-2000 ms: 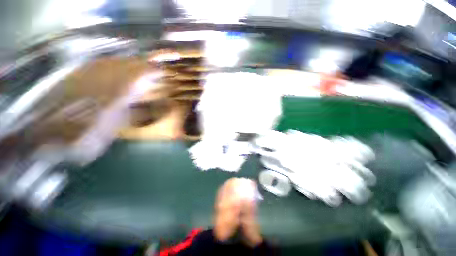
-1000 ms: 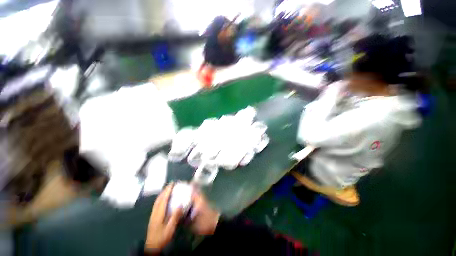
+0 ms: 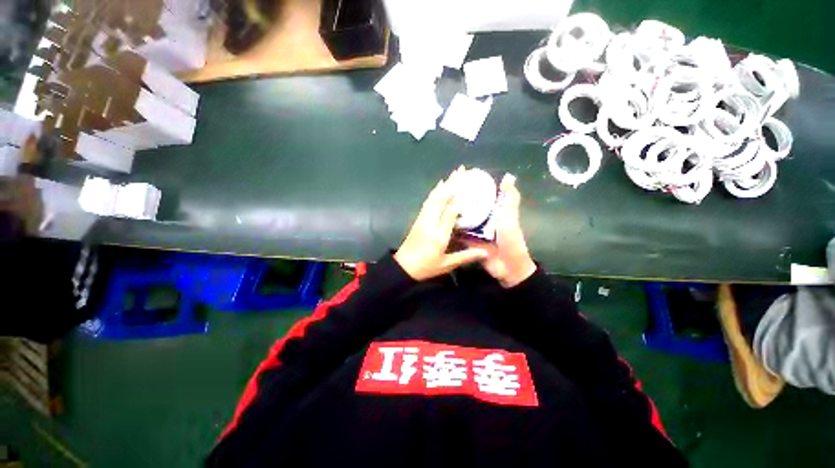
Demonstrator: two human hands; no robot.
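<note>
My left hand (image 3: 434, 228) and my right hand (image 3: 515, 236) hold a small carton (image 3: 491, 225) between them near the bench's near edge. A round white coil (image 3: 475, 197) shows at the top of the carton, between my fingers. My fingers cover much of the carton, and I cannot tell what else is in it. A heap of coiled white cables (image 3: 679, 108) lies at the back right, with one coil (image 3: 574, 159) at its near left edge. White folded leaflets (image 3: 466, 116) lie loosely beyond my hands.
Open cartons with brown flaps (image 3: 117, 132) stand in rows at the left. Small closed white cartons (image 3: 120, 198) lie near the left edge. A black tray (image 3: 354, 29) sits on a brown board (image 3: 275, 57) at the back. A person's grey sleeve or leg (image 3: 802, 329) shows at the right.
The view has swung back from the right and down to the bench, and is sharper. Both hands are still together around the carton, now seen with the white coil at its top.
</note>
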